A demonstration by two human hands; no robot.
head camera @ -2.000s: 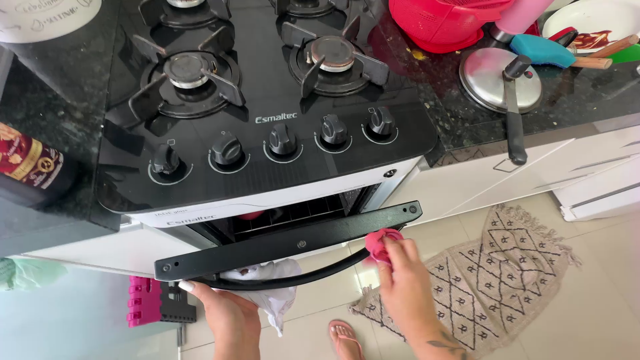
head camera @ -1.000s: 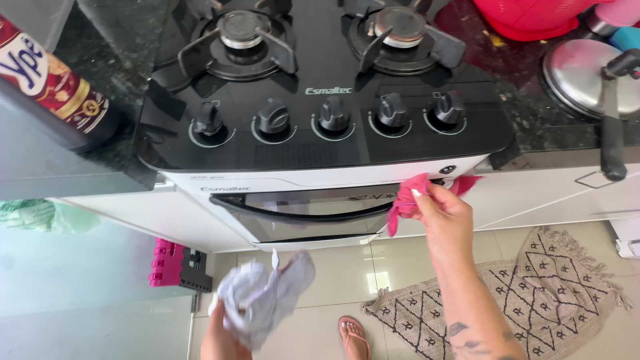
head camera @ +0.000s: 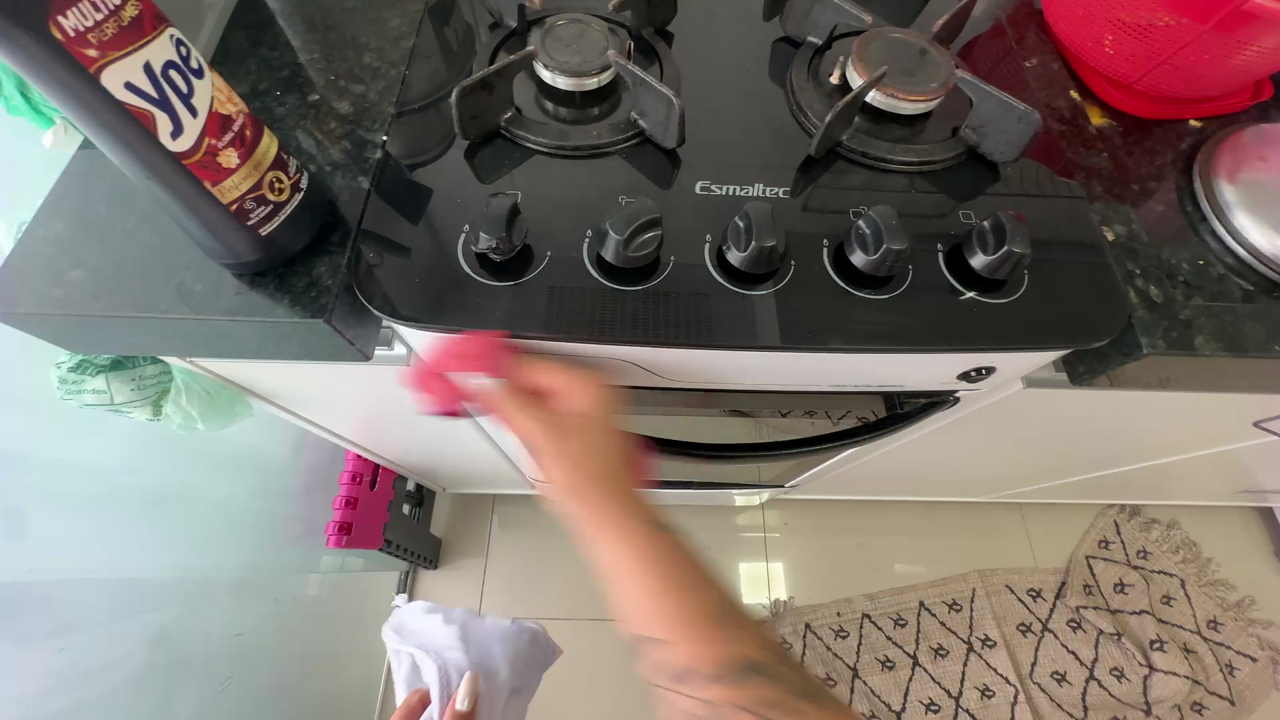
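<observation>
My right hand (head camera: 555, 420), blurred by motion, holds a pink cloth (head camera: 460, 372) against or close to the white front panel (head camera: 760, 366) of the stove, at its left end under the glass top. Low in the view, my left hand (head camera: 440, 705) grips a white cloth (head camera: 465, 655) away from the stove; only its fingertips show. The oven door (head camera: 760, 465) is closed, and my right forearm passes in front of its left part. Above the panel, the black glass cooktop (head camera: 640, 310) carries several control knobs (head camera: 752, 238) and burners (head camera: 575, 55).
A dark cleaner bottle (head camera: 200, 130) stands on the left granite counter (head camera: 200, 320). A red colander (head camera: 1170, 50) and a metal lid (head camera: 1245, 195) are at the right. A patterned rug (head camera: 1000, 640) lies on the floor; a pink and grey folded plastic item (head camera: 375, 510) stands at lower left.
The oven door, ajar two seconds ago, is closed. My right hand with the pink cloth has gone from the panel's right end to its left end. The view has moved closer to the stove front.
</observation>
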